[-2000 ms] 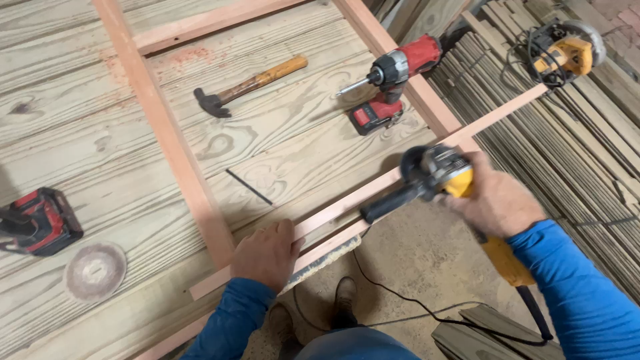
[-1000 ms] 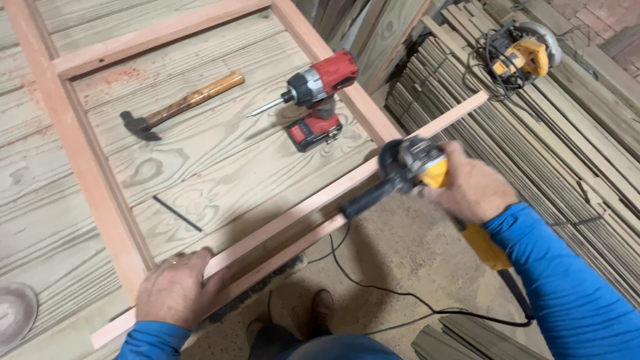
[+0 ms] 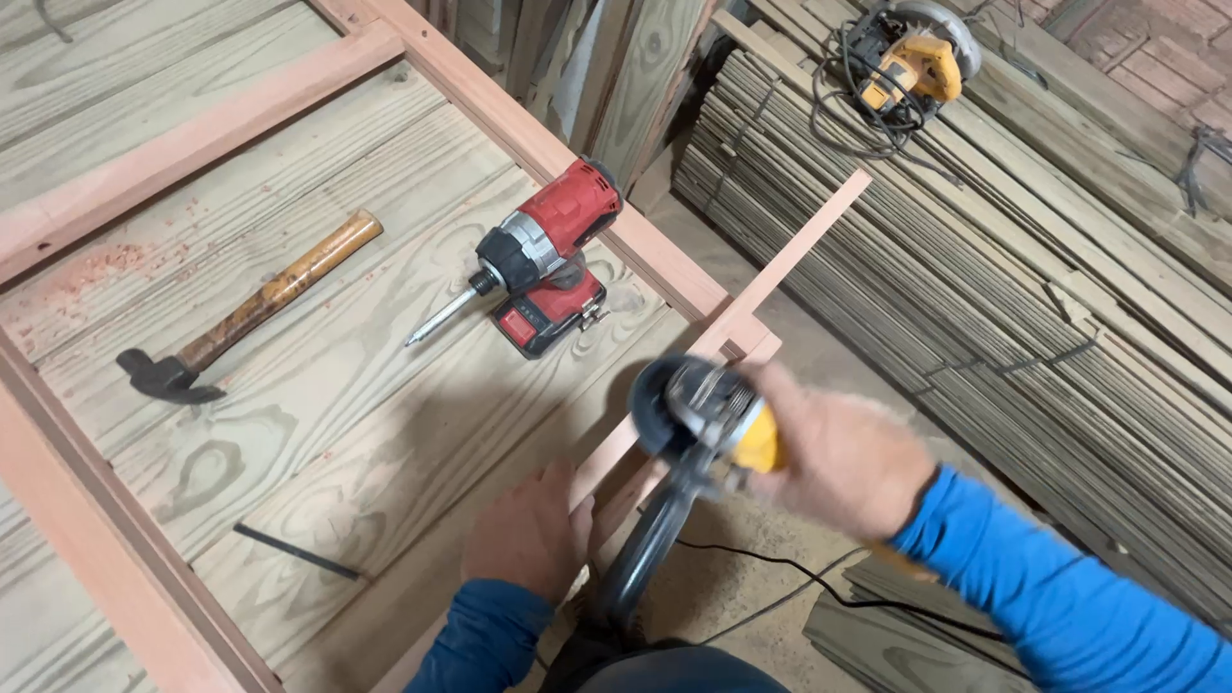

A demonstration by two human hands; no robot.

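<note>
My right hand grips the yellow and black body of an angle grinder, its disc and guard over a thin pinkish wood strip. The grinder's black side handle points down toward my body. My left hand rests on the strip at the lower left of the disc, fingers around its edge; the fingertips are partly hidden. The strip lies across the corner of a pinkish wooden frame. Whether the disc touches the wood cannot be told.
On the plank surface lie a claw hammer, a red cordless impact driver and a thin dark rod. A circular saw sits on stacked boards at the right. A black cord trails below the grinder.
My left hand has moved along the strip closer to the grinder. The grinder has turned, its side handle now pointing more toward my body. The view has shifted right.
</note>
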